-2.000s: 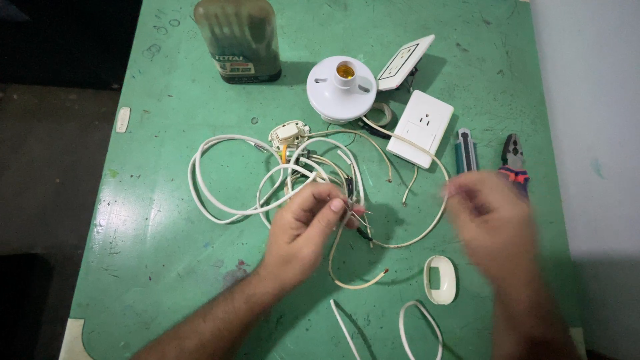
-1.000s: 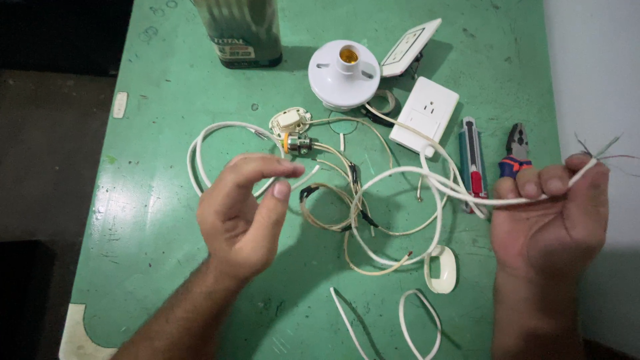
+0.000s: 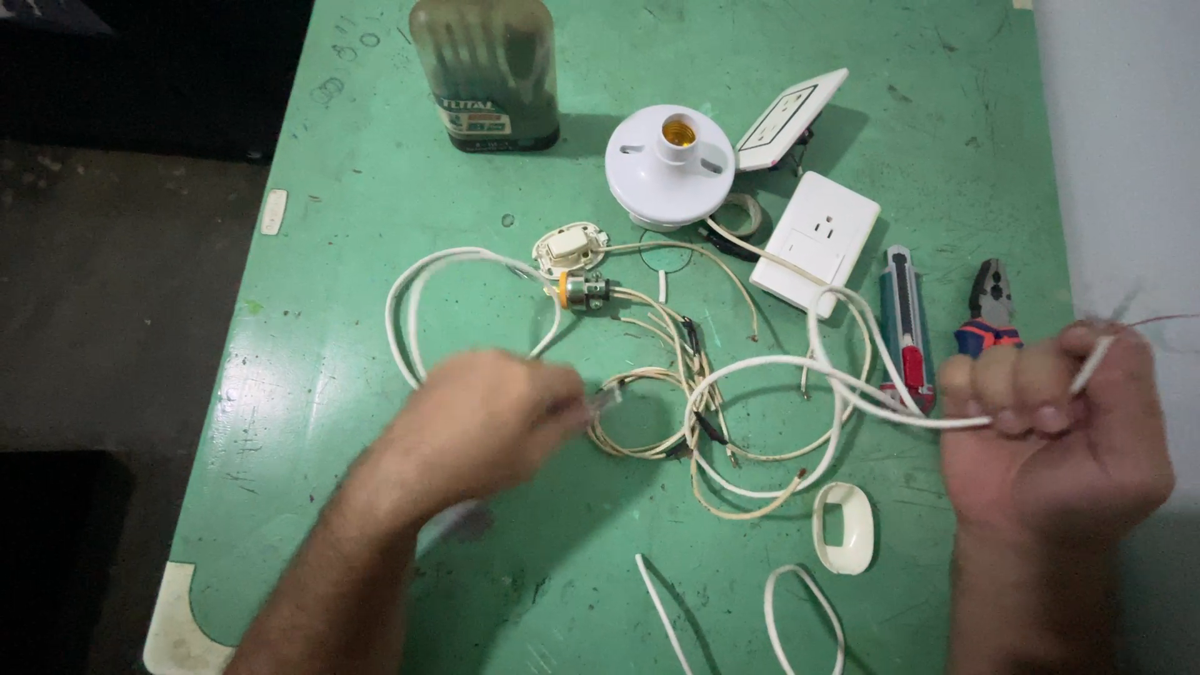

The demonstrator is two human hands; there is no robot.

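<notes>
My left hand (image 3: pixel 497 431), blurred, pinches what looks like a small clear plastic piece (image 3: pixel 605 398) beside a coil of thin cream wire (image 3: pixel 642 450). My right hand (image 3: pixel 1055 422) is closed around a white cable (image 3: pixel 956 424), whose stripped end with fine strands, one reddish, sticks up past the fingers. The cable loops across the wires in the middle. A metal cylindrical part with an orange ring (image 3: pixel 584 291) lies by a cream rocker switch (image 3: pixel 569 246) with its cover off. An oval cream switch cover (image 3: pixel 844 528) rests below the cable loop.
A white lamp holder (image 3: pixel 670 164), a tilted outlet plate (image 3: pixel 787 122) and a white outlet (image 3: pixel 816 239) stand toward the back. A utility knife (image 3: pixel 905 328) and pliers (image 3: pixel 989 305) lie at the right. A dark plastic case (image 3: pixel 487 80) stands at the back left; white cable pieces (image 3: pixel 661 609) lie in front.
My left hand has gone from open to pinching the small clear piece. My right hand, away from the cable two seconds ago, still grips it as it did one second ago.
</notes>
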